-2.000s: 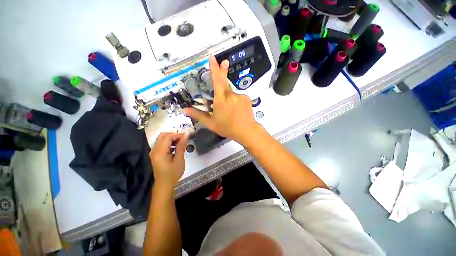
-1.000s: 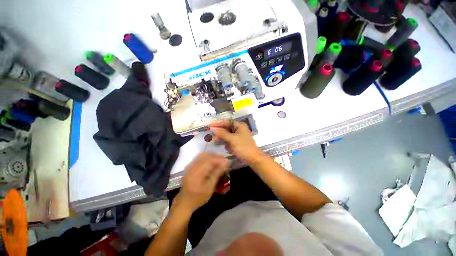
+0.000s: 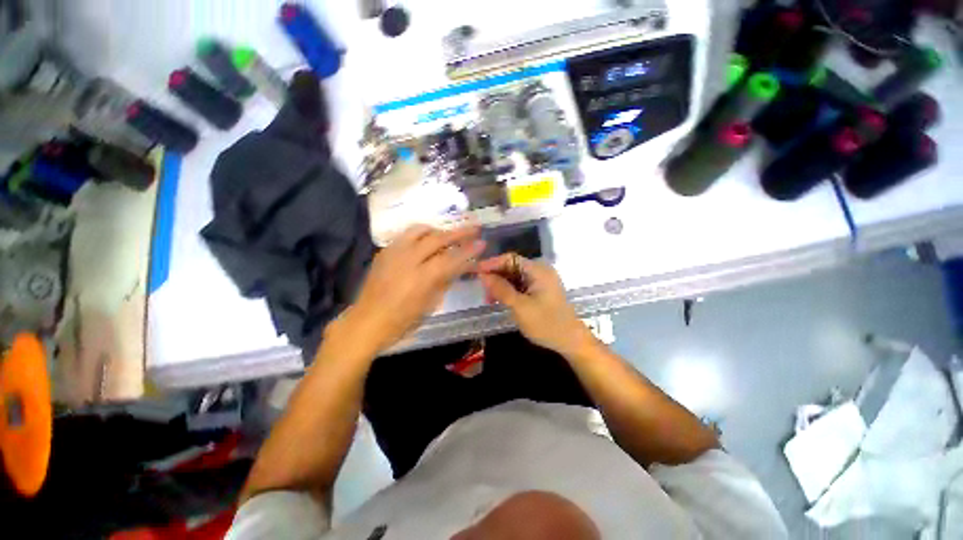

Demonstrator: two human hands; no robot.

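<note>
The white overlock machine [image 3: 428,114] has its front cover open, with metal parts showing around the looper and needle area [image 3: 449,158]. My left hand [image 3: 407,283] is in front of the machine's lower edge, blurred, fingers pointing right. My right hand [image 3: 533,301] is just right of it, thumb and fingertips pinched together. The two hands' fingertips are close to each other over the dark inset [image 3: 520,243]. Any thread between them is too fine to see. The dark garment piece [image 3: 280,216] lies heaped left of the machine.
The control panel [image 3: 631,95] is on the machine's right. Dark thread cones [image 3: 710,158] cluster right of it; more cones [image 3: 204,98] and a blue one [image 3: 310,40] stand left. A yellow label [image 3: 531,193] is on the machine front. An orange disc [image 3: 24,413] is at far left.
My left hand has moved up to the machine's lower edge. My right hand has shifted slightly right, still pinched. The camera view has shifted, and the machine appears closer and higher.
</note>
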